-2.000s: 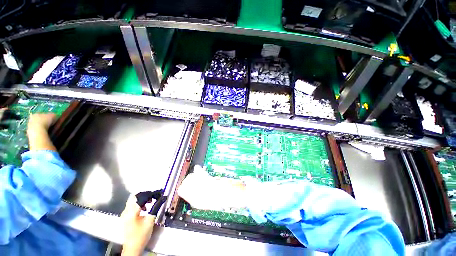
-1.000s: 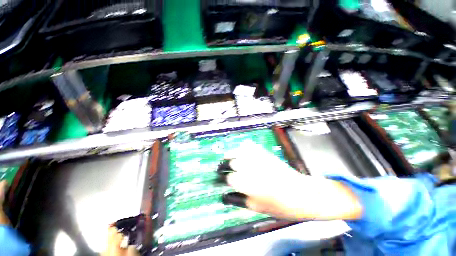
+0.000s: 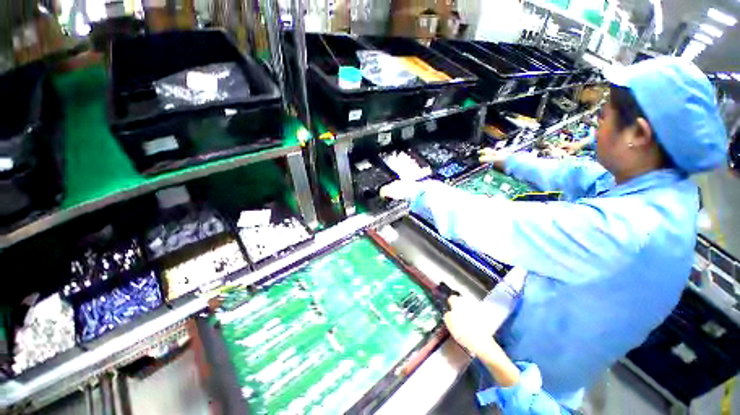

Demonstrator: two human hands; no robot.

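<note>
The green circuit board [image 3: 324, 324] lies in its carrier in front of me, with reddish-brown side bars [image 3: 406, 271]. White markings and small parts show on it. My right hand [image 3: 469, 323] is at the right side bar, its black finger-cot tips at the bar near the board's right corner. It is small and blurred; whether the fingers grip the bar is not clear. My left hand is out of the picture.
Bins of blue components [image 3: 120, 306], white components [image 3: 204, 269] and dark parts stand on the lower shelf behind the board. Large black totes [image 3: 195, 121] stand above. A neighbour in a blue smock [image 3: 600, 259] reaches across at the right, arm extended to the bins.
The view has swung right and up, bringing the neighbour into sight. My right hand has moved from over the board to its right side bar. My left hand has left the picture.
</note>
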